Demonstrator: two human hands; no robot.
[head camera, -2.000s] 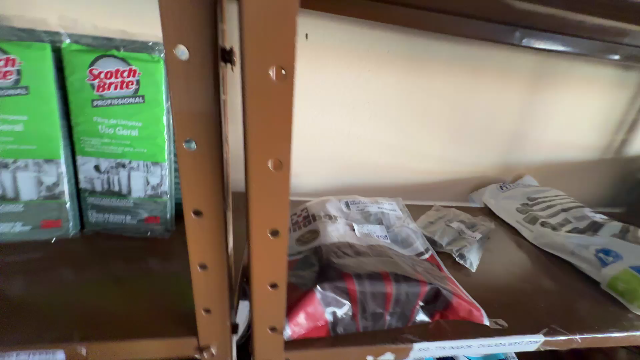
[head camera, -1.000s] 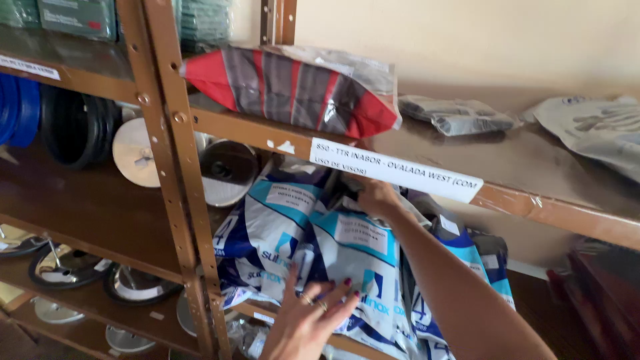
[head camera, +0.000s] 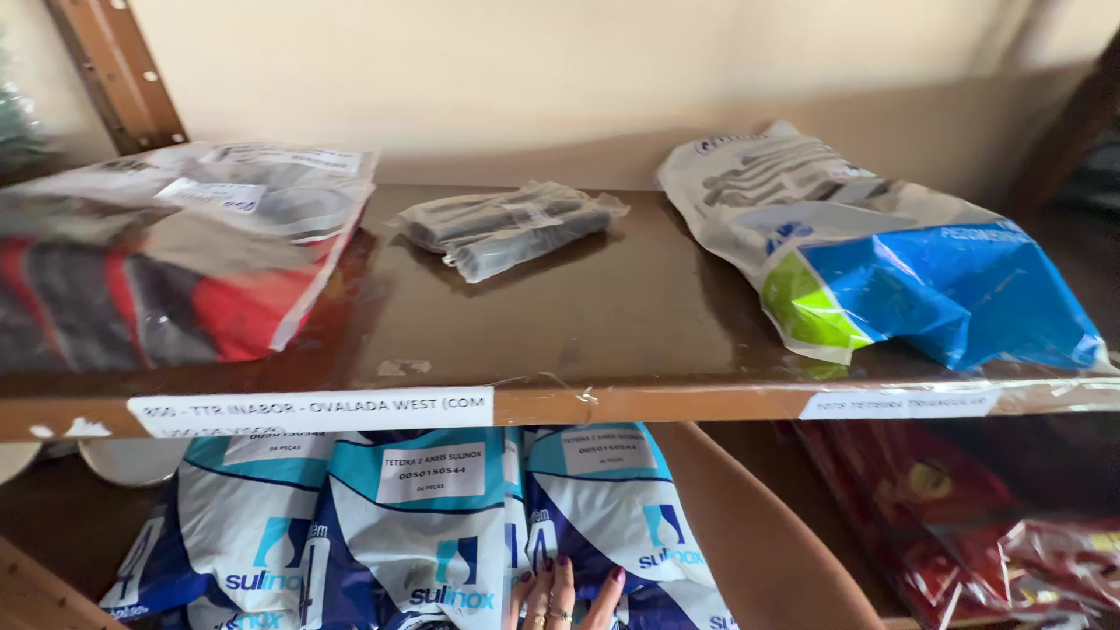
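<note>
Plastic bags of teat cup liners in blue, white and teal stand in a row under the shelf, among them a middle bag (head camera: 418, 534) and a right bag (head camera: 604, 499). My left hand (head camera: 560, 599), with rings and dark nail polish, reaches up from the bottom edge, its fingers spread against the lower front of the right bag. The palm is cut off by the frame. My right forearm (head camera: 770, 525) passes up beside that bag and under the shelf edge; the right hand is hidden behind the shelf and bags.
A brown metal shelf (head camera: 560, 324) holds a red and black bag (head camera: 236, 306), a small clear packet of dark tubular parts (head camera: 516, 223) and a blue, white and green bag (head camera: 919, 271). Its front lip carries paper labels. Dark red packages (head camera: 927, 490) lie below right.
The view has moved in closer to the shelf and right. My right hand, visible at the top of the bags a second ago, is now hidden. My left hand remains at the bag fronts.
</note>
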